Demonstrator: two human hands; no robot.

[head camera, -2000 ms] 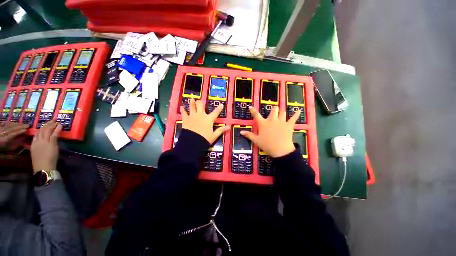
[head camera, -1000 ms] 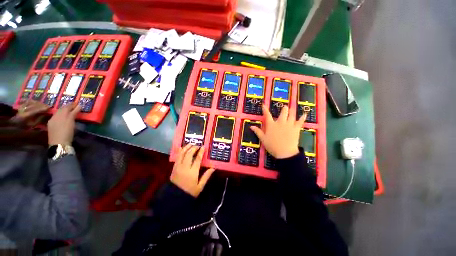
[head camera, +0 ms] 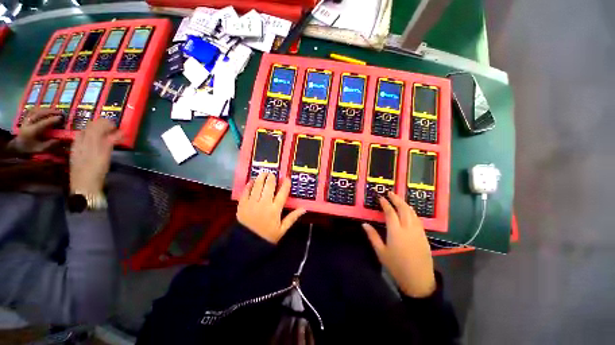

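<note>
A red phone tray [head camera: 443,182] with two rows of five slots holds keypad phones with yellow trim. Four back-row phones, from the left, show blue screens with a logo; the back-right phone [head camera: 425,101] is dark. The front-row screens are dark or greyish. My left hand [head camera: 265,207] has its fingers over the keys of the front-left phone [head camera: 268,149]. My right hand [head camera: 406,246] has its fingertips on the lower keys of the fourth front-row phone [head camera: 382,164], thumb apart. Neither hand holds anything.
Left of the tray lie a heap of small rectangles [head camera: 216,84], a white card [head camera: 178,144] and an orange-red piece [head camera: 211,135]. A smartphone [head camera: 471,102] and a white charger [head camera: 484,178] lie right. Another person's hands [head camera: 93,151] work at a second red tray [head camera: 143,87].
My right hand has moved from the back row down to the front row. Four back-row screens have turned blue since two seconds ago or stayed so. My left hand has withdrawn to the front-left phone.
</note>
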